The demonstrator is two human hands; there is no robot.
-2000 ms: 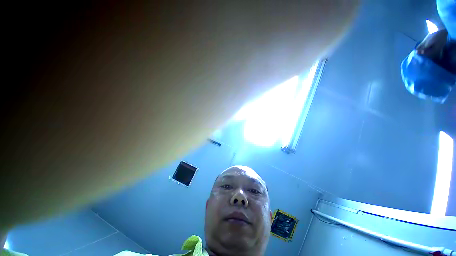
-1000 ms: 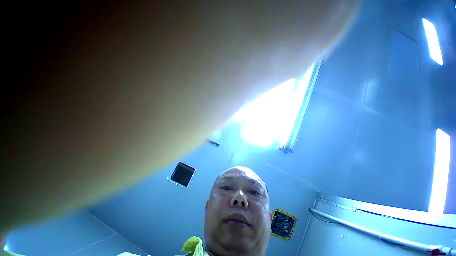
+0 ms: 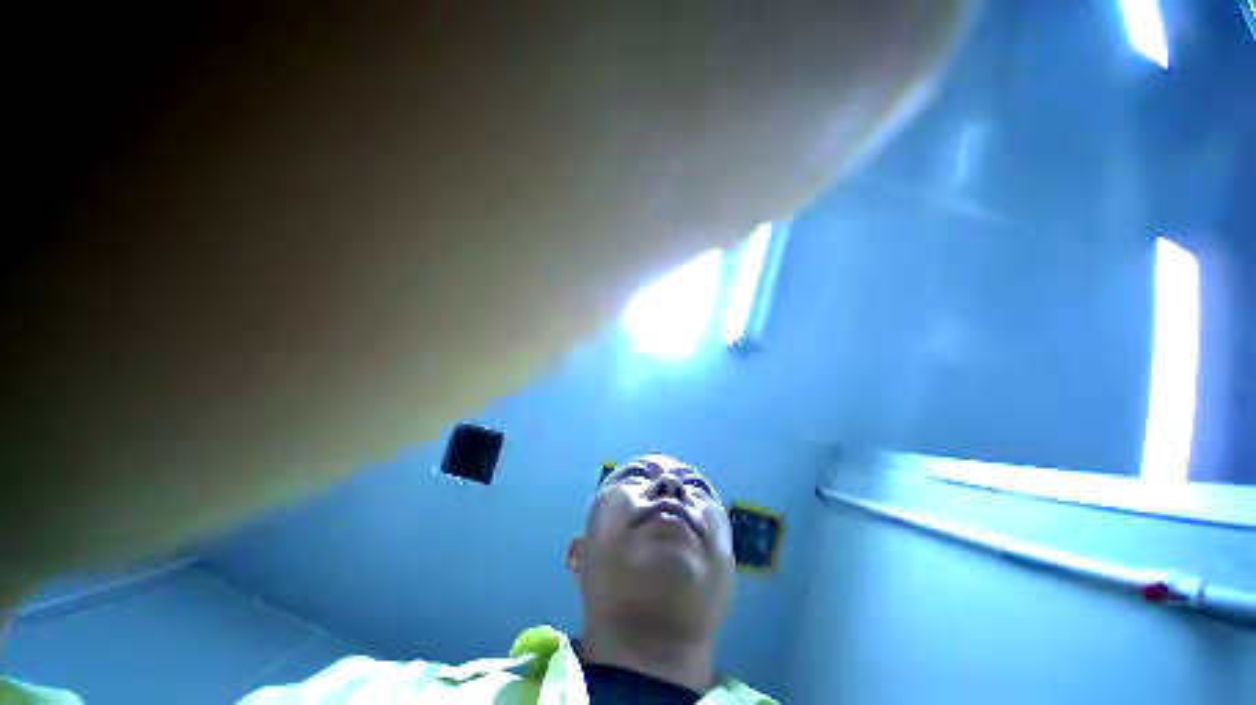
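Note:
A very large, blurred, skin-toned shape (image 3: 413,234) covers the upper left of the view, close to the lens. It may be a hand or finger, but its outline is too blurred to tell, and so is which hand it is. Neither of my hands can be clearly made out. No work object is in view. Nearest beyond the blur, a person (image 3: 654,551) in a yellow-green smock with a dark collar shows at the bottom centre, seen from below.
The camera looks up at a pale blue ceiling and wall. Bright lamps (image 3: 1171,358) show at the right and centre. A dark square opening (image 3: 473,452) and a yellow-edged dark square (image 3: 756,537) are overhead. A white pipe (image 3: 992,544) with a red part runs at the lower right.
The view has tilted, so lamps and pipe sit higher and further left. More of the smock shows, and the person's head is tipped back. The blue-clad part at upper right is gone.

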